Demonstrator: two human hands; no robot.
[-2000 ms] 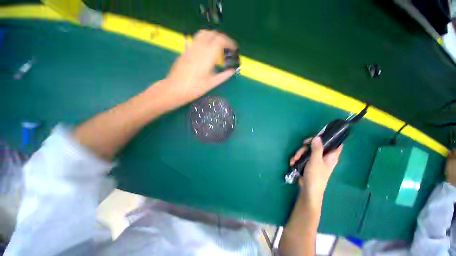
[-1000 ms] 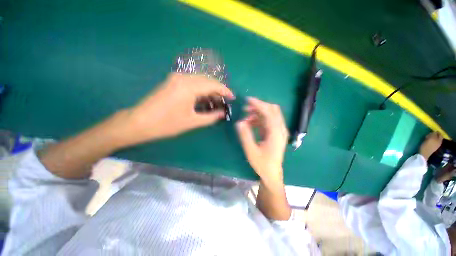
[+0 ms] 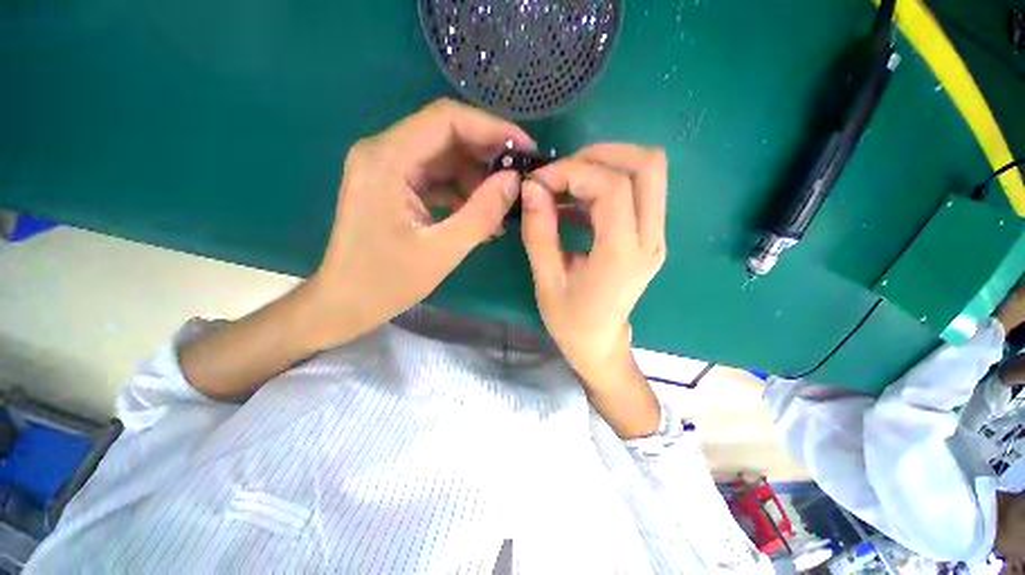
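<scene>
A small black assembly with shiny metal points is held between both hands, just in front of the tray. My left hand pinches it between thumb and fingers from the left. My right hand pinches its right side with thumb and index finger. The fingers hide much of the part. The round perforated screw tray, with silver specks on it, lies beyond the hands. The black electric screwdriver lies on the mat to the right, its silver nose towards me.
A green box with cables sits at the right of the mat. Yellow tape runs along the far right. Another person's pale sleeve is at the lower right. Tiny specks lie on the mat right of the tray.
The view has shifted, and the tray and screwdriver appear larger. My right hand let go of the screwdriver earlier and now has closed on the assembly beside my left hand.
</scene>
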